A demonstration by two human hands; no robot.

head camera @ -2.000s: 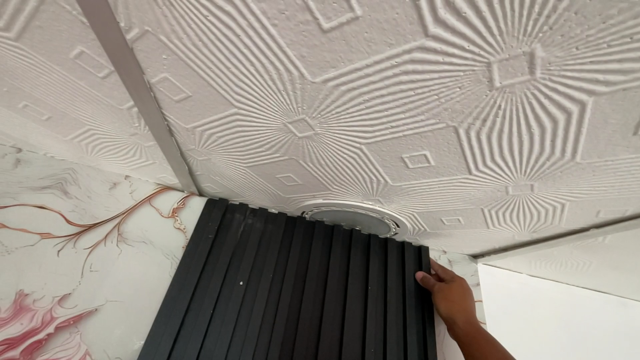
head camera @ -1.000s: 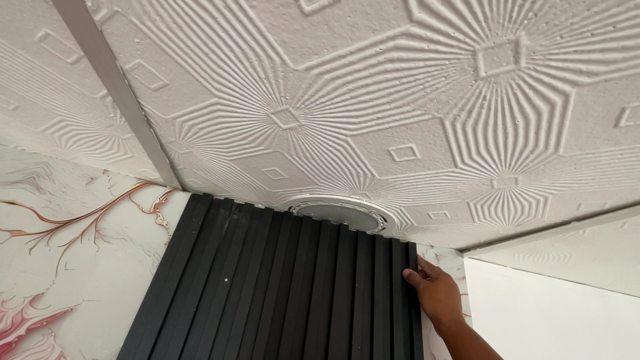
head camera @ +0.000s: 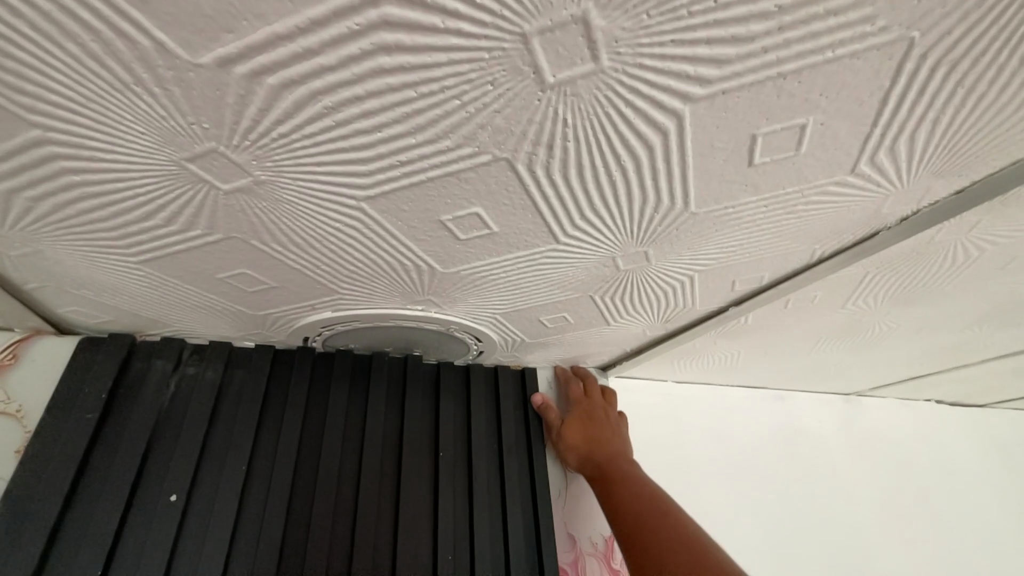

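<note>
A black slatted wall panel (head camera: 352, 464) with vertical ribs stands against the wall, its top edge close under the ceiling. My right hand (head camera: 588, 420) is at the panel's upper right corner. The thumb touches or nearly touches the panel's right edge, and the fingers spread up over the narrow strip of marbled wall sheet (head camera: 580, 512) beside it. Behind the panel's top edge, a round ceiling fitting (head camera: 400, 340) with a pale rim is partly hidden. My left hand is out of the picture.
Overhead are white embossed ceiling tiles (head camera: 472, 224), with a grey ceiling strip (head camera: 840, 252) running down to the corner at the right. A plain white wall (head camera: 816, 480) lies right of my forearm. More marbled sheet (head camera: 48, 352) shows at the far left.
My right hand, earlier gripping the panel's right edge, now has its fingers spread on the wall beside that edge. The view has moved closer and to the right.
</note>
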